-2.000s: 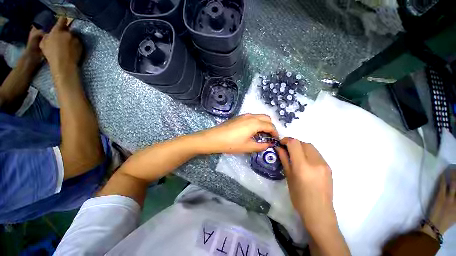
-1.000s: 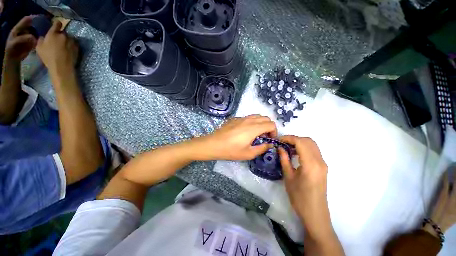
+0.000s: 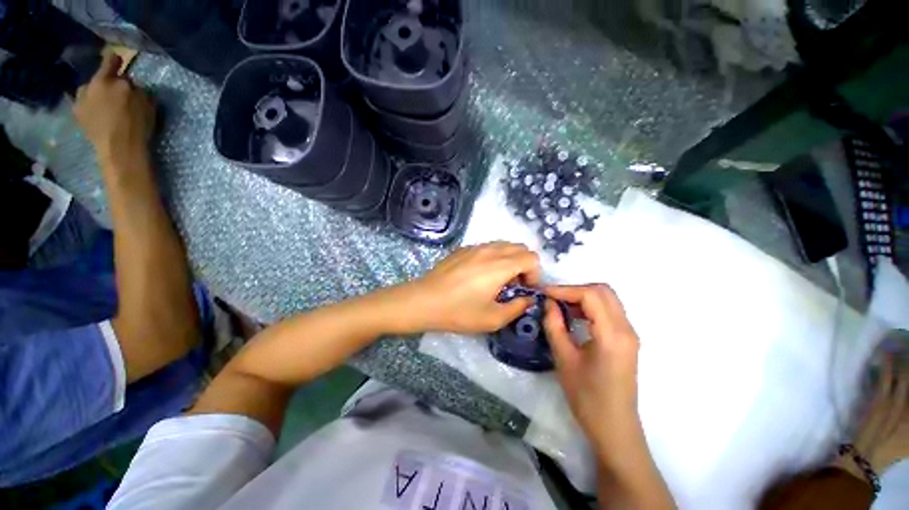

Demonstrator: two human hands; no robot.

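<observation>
A black housing (image 3: 520, 344) lies on the white foam sheet (image 3: 738, 329) in front of me, its round boss facing up. My left hand (image 3: 478, 286) grips its far left rim, fingers bent over the edge. My right hand (image 3: 596, 349) is at its right side, with thumb and forefinger pinched at the far rim, close to the left fingertips. Whether a small insert is between the right fingertips cannot be told. The pile of dark inserts (image 3: 550, 194) with whitish ends lies just beyond my hands.
Stacked black housings (image 3: 349, 149) stand beyond left, with a single low housing (image 3: 427, 203) beside them on bubble wrap (image 3: 224, 214). A green post (image 3: 733, 154), a flat black slab (image 3: 812, 214) and a keyboard (image 3: 870, 199) are at right. Neighbours' arms show at left and far right.
Both hands stay at the housing and have shifted slightly, with small finger movements at its far rim. The left neighbour's far hand has moved away from the near one.
</observation>
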